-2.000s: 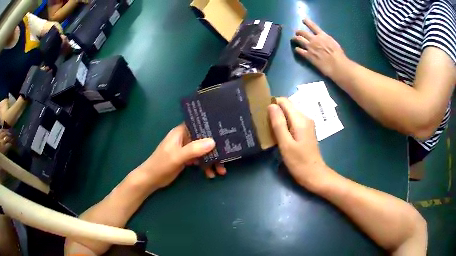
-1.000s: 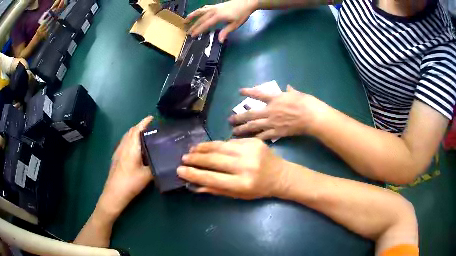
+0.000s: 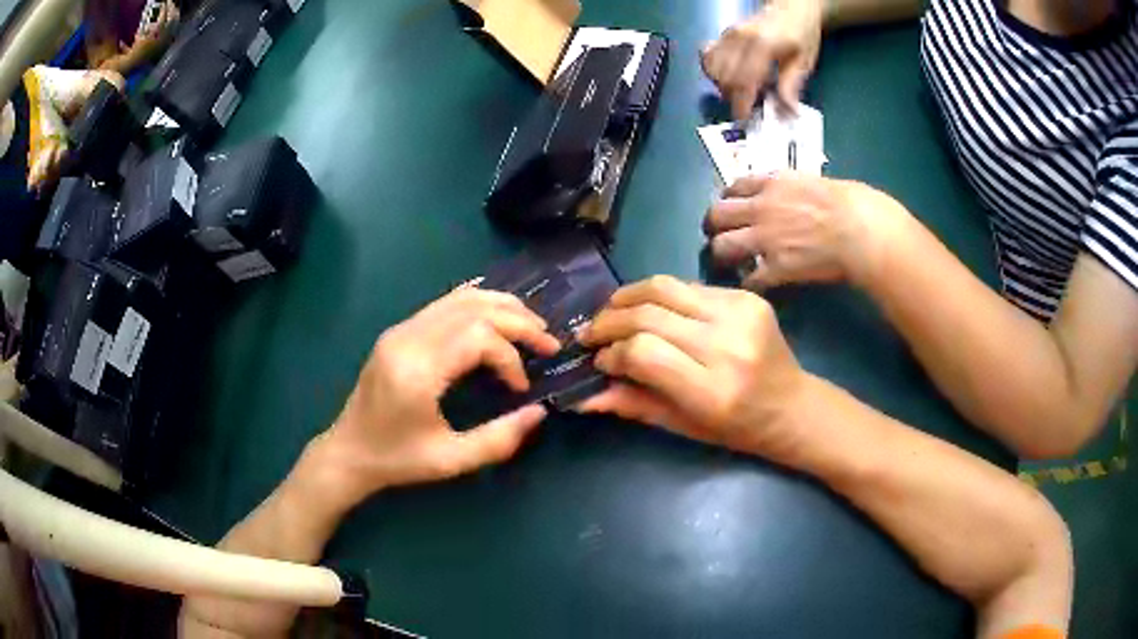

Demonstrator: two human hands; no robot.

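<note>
A black carton (image 3: 555, 281) with small white print lies in front of me on the green table, its lid flap no longer showing brown. My left hand (image 3: 437, 393) is at its left and near side, thumb and fingertips on its edge. My right hand (image 3: 699, 362) grips its right side, fingertips on the face. The hands cover much of the carton, and whether its flap is fully closed cannot be told. Beyond it an open black carton (image 3: 555, 144) with a raised brown lid (image 3: 530, 31) touches or nearly touches it.
Black cartons (image 3: 256, 200) with white labels are stacked at the left. Another person in a striped top (image 3: 998, 137) handles white leaflets (image 3: 774, 144) at the right. Cream pipe racking (image 3: 162, 549) crosses the lower left. Another worker's hands (image 3: 119, 38) show at the upper left.
The brown flap seen earliest on my carton is out of sight. My left fingers have moved onto its near edge. The neighbour's far hand has moved from the open carton to the leaflets.
</note>
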